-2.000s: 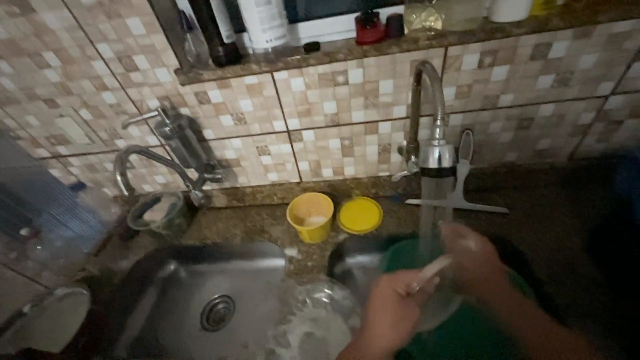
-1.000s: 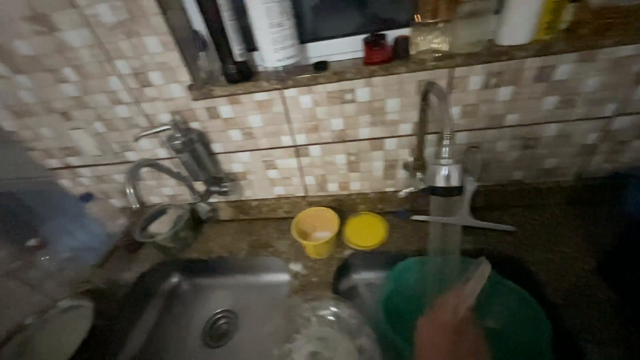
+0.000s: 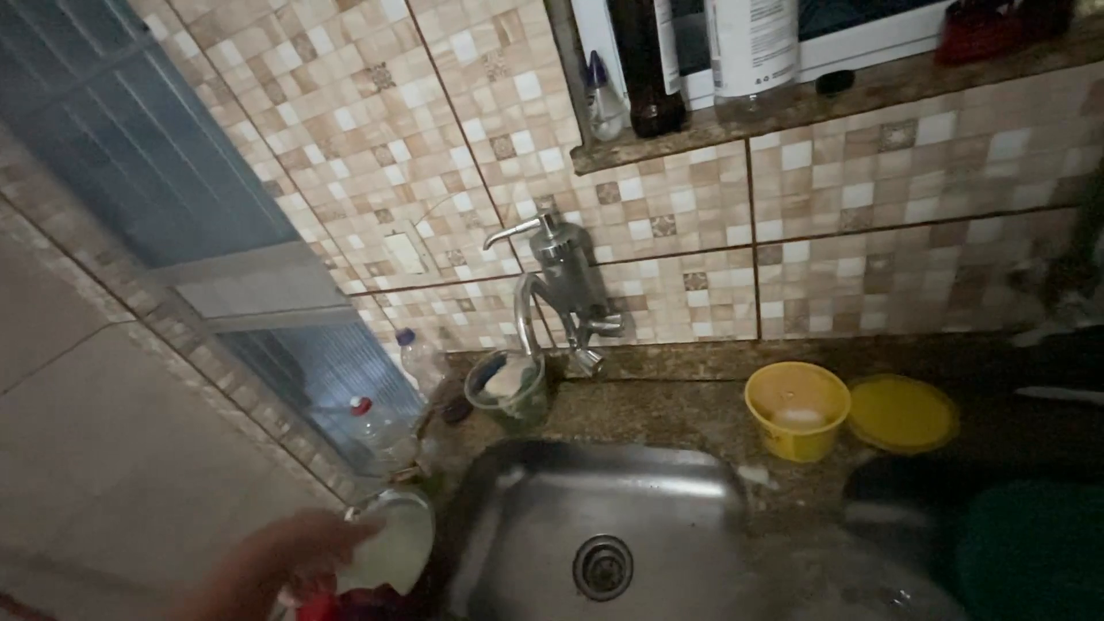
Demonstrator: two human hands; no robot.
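Observation:
At the lower left, blurred, my left hand (image 3: 297, 548) reaches over the near side of a round pale container (image 3: 392, 539) beside the sink. Its fingers overlap the rim, and whether they grip anything cannot be made out. Just below them lies a red object (image 3: 354, 604), cut off by the frame's bottom edge. My right hand is out of view. The steel sink basin (image 3: 681, 517) with its drain (image 3: 603, 567) is to the right of the hand. Further right stand a yellow tub (image 3: 798, 414) with pale contents and a yellow lid (image 3: 903, 414).
A green basin (image 3: 1035, 543) sits in the dark right-hand sink. Behind the left sink are a curved faucet (image 3: 525, 315), a metal wall dispenser or filter (image 3: 565, 259) and a tub with a sponge-like item (image 3: 507, 392). Plastic bottles (image 3: 375, 427) stand at the left; more line the window ledge (image 3: 664, 151).
The view has swung left, away from the running faucet. My hands were under its water two seconds ago; now my left hand is at the pale container on the left.

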